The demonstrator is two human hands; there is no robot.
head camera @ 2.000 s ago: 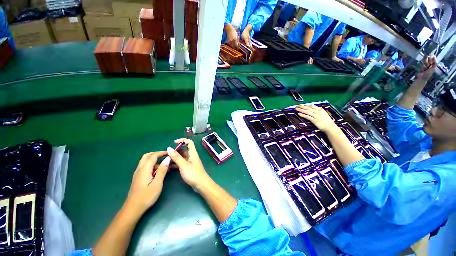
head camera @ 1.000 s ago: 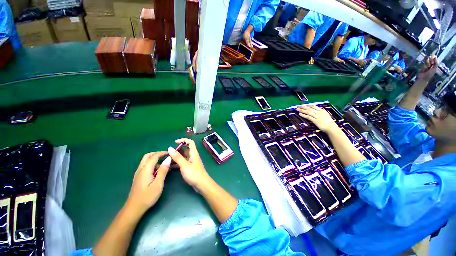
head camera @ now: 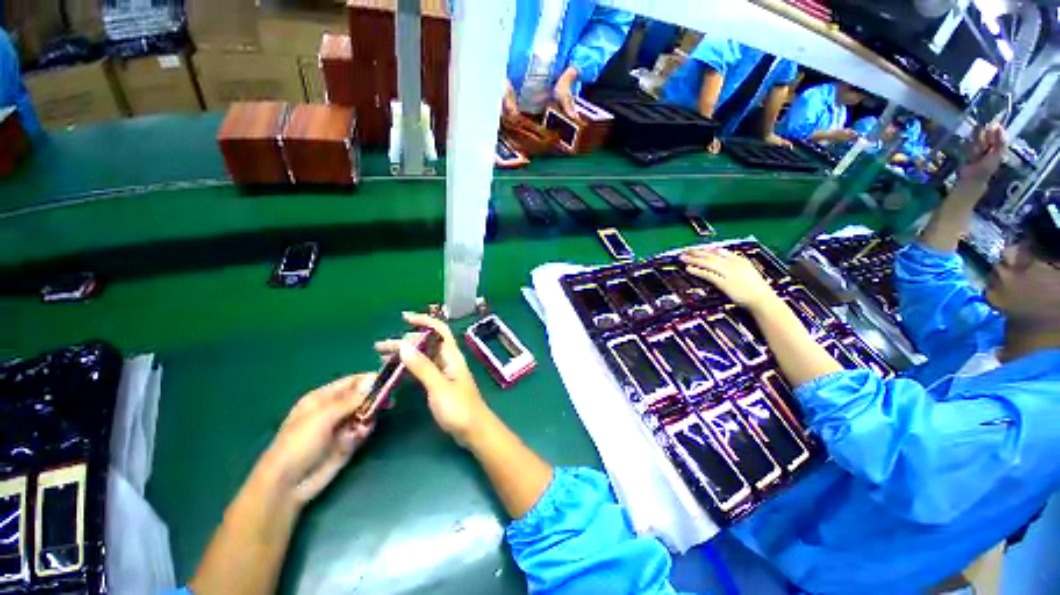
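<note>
My left hand [head camera: 320,436] and my right hand [head camera: 436,378] hold a phone unit [head camera: 380,387] between them, tilted and seen nearly edge-on, with a dark face and a pinkish-gold rim. My left fingers grip its lower end and my right fingers its upper end. A small stack of bezels [head camera: 520,370], white on top with red-pink edges, lies just right of my right hand at the foot of the post. Part of the phone's face is hidden by my fingers.
White post [head camera: 467,233] stands ahead. Left blister tray [head camera: 99,488] and right blister tray [head camera: 663,401] flank the bench; a neighbour's hand [head camera: 730,274] rests on the right one. Loose phones [head camera: 298,264] lie on the belt, with red-brown boxes [head camera: 320,144] beyond.
My left hand has moved lower and left, and the phone is now tilted with more of it showing between my hands. Loose phones on the left of the belt have shifted right.
</note>
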